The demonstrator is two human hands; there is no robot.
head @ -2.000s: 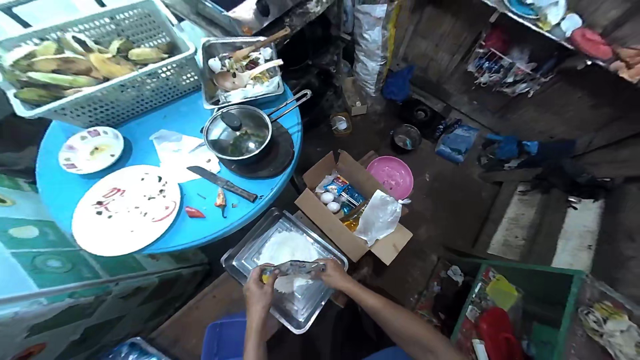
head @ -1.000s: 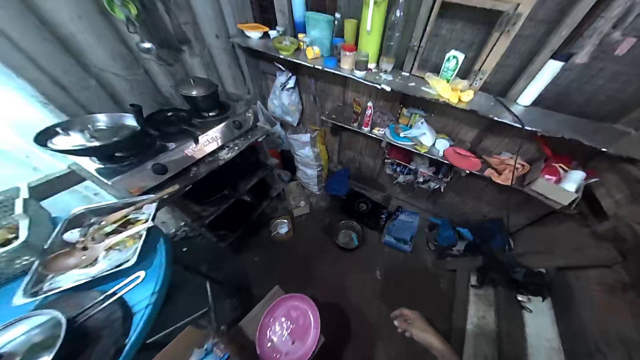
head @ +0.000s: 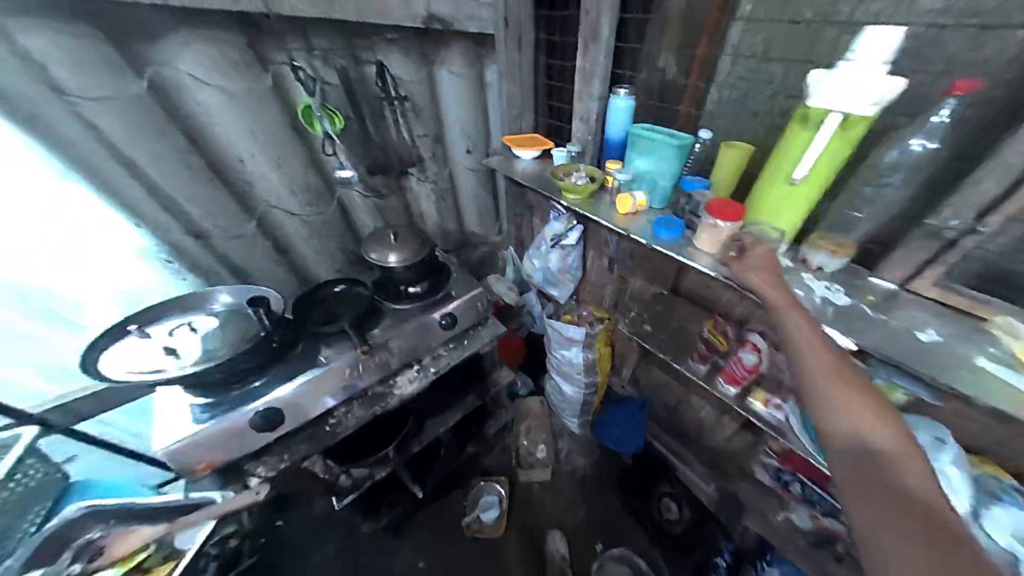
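Observation:
My right hand (head: 750,260) reaches over the front of the upper shelf (head: 880,308), its fingers at a clear glass jar (head: 764,234); whether they grip it is hard to tell. Just left of the fingers stands a red-lidded jar (head: 718,226) with pale contents. Beside that are a blue lid (head: 668,228), a small yellow-lidded bottle lying on its side (head: 631,202) and a teal plastic pitcher (head: 656,164). A tall green bottle with a white top (head: 812,160) rises behind the hand. My left hand is out of view.
A gas stove (head: 320,384) at left carries a large wok (head: 184,336), a small black pan (head: 334,308) and a lidded pot (head: 398,260). A lower shelf (head: 680,368) holds packets under my forearm. A woven sack (head: 572,368) and a blue container (head: 622,420) stand in the corner.
The view has swung up from the table and tray to the stove and shelves. Both hands were at an object over the tray; my right hand has since risen to the upper shelf.

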